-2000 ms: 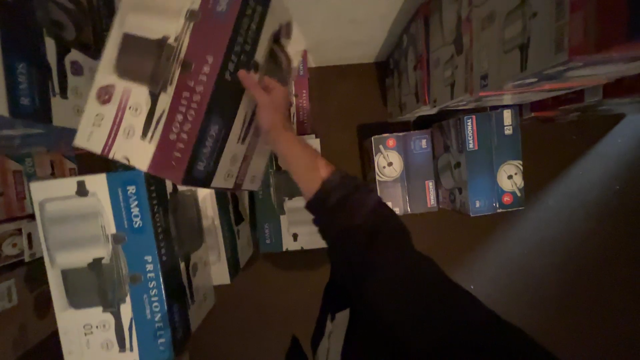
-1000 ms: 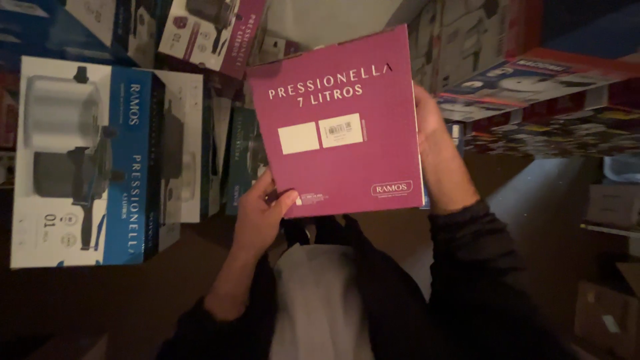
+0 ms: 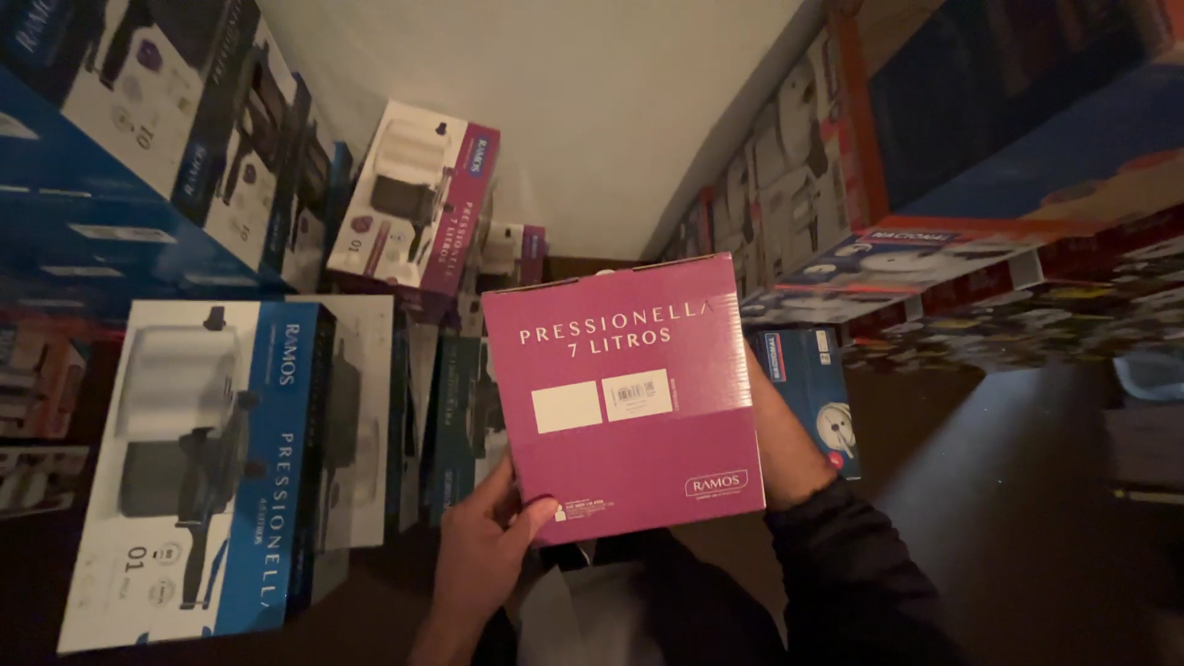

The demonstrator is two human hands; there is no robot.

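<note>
A magenta Ramos pressure cooker box (image 3: 638,453) is held up in front of me, its printed side with two pale labels facing the camera. My left hand (image 3: 490,536) grips its lower left corner, thumb on the printed face. At the box's right side is my right hand; its fingers are hidden behind the box and only the wrist and forearm (image 3: 786,444) show. A white and magenta pressure cooker box (image 3: 412,203) lies beyond, at upper left. The blue and white Ramos box (image 3: 194,472) is to the left of my left hand.
Blue and white boxes (image 3: 111,213) are stacked at upper left. Dark green boxes (image 3: 453,416) stand behind the held box. Red, orange and blue Nacional boxes (image 3: 971,185) are piled at right, with a blue Nacional box (image 3: 809,398) lower down. A pale wall (image 3: 573,111) rises at the back.
Two seconds ago one hand reached to a magenta and white box at upper left. Since one second ago, both hands have held the magenta box, printed side toward me. The view has shifted.
</note>
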